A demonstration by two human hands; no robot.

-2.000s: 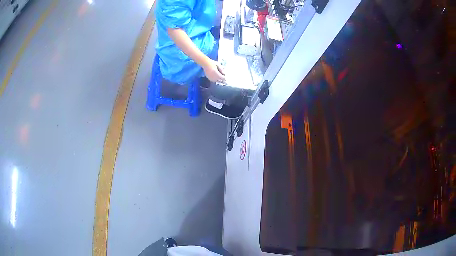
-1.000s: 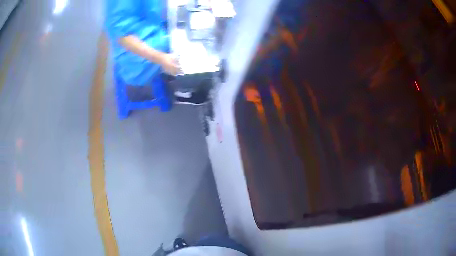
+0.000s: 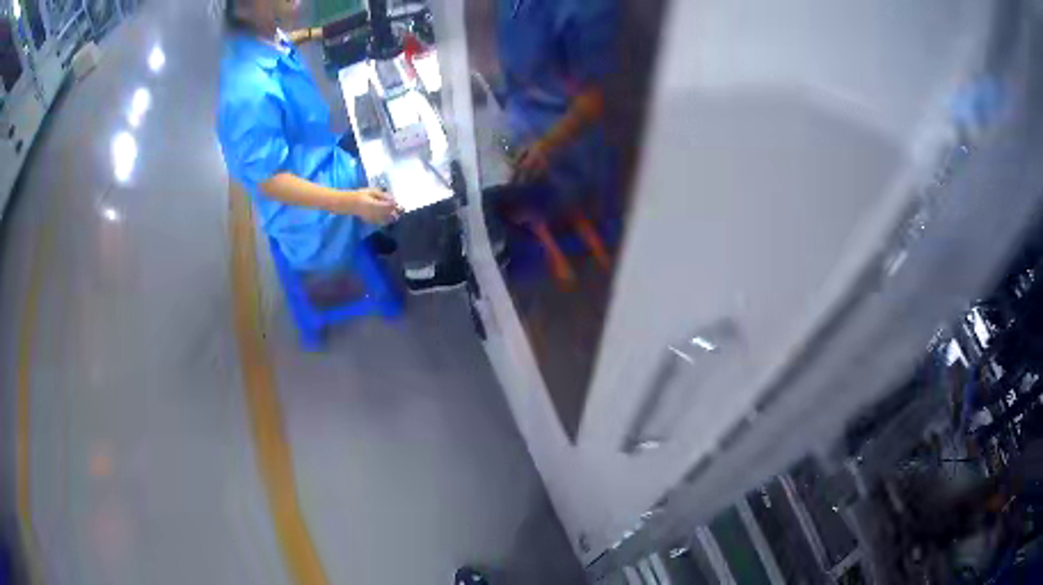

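Note:
A white-grey machine door point(image 3: 755, 217) with a dark tinted window point(image 3: 572, 229) stands in front of me, swung out at an angle. A silver pull handle point(image 3: 675, 383) is on its white panel. Beyond the door's edge, the machine interior point(image 3: 972, 446) shows at the lower right, with dark mechanism parts, blurred. Silver conveyor rails point(image 3: 743, 543) with dark green strips between them show at the bottom. Neither of my hands is in the picture.
A person in blue point(image 3: 280, 149) sits on a blue stool point(image 3: 332, 297) at a white-topped bench point(image 3: 423, 177) at the upper left, one hand at the bench edge. A dark bin is below the bench. A yellow line point(image 3: 269, 446) runs along the grey floor.
The view has turned and shifted. The large tinted window that filled the right side now shows as a narrow strip; the white panel, its handle and the machine interior have come into view.

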